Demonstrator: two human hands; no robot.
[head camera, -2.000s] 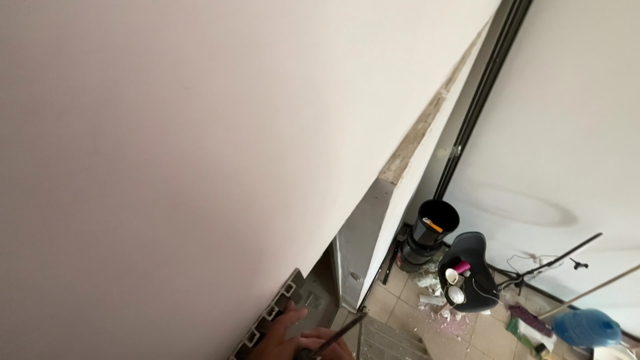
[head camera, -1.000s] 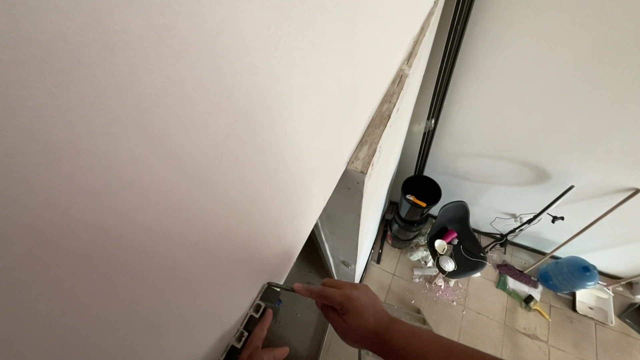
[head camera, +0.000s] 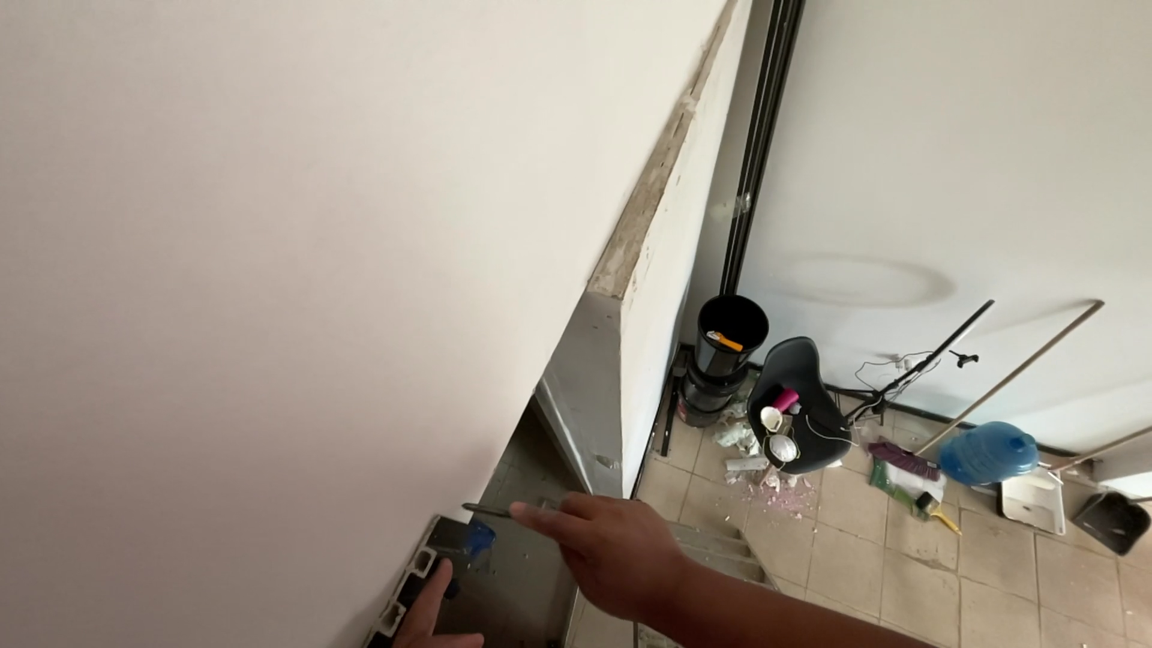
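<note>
My right hand (head camera: 616, 549) grips a thin dark metal tool (head camera: 486, 511), whose exact kind I cannot tell, with the index finger stretched along it. The tool's end is at the lower edge of a large white panel (head camera: 315, 270). My left hand (head camera: 432, 612) is partly cut off at the bottom of the view, its index finger pointing up against a profile with square openings (head camera: 409, 585). Whether it holds anything is hidden. A small blue piece (head camera: 480, 538) lies just beside the profile's upper end, below the tool.
Below stand stacked black buckets (head camera: 733, 337) and a black chair (head camera: 796, 423) holding masks. A black stand (head camera: 927, 364), a broom (head camera: 904, 459), a blue water jug (head camera: 990, 453), a white tray (head camera: 1032, 499) and debris (head camera: 778, 493) are on the tiled floor. Ladder steps (head camera: 715, 553) show beneath my right arm.
Two seconds ago both hands were low at the bottom edge; by one second ago my right hand had come up with the tool to the panel's edge, where it remains. The view has shifted.
</note>
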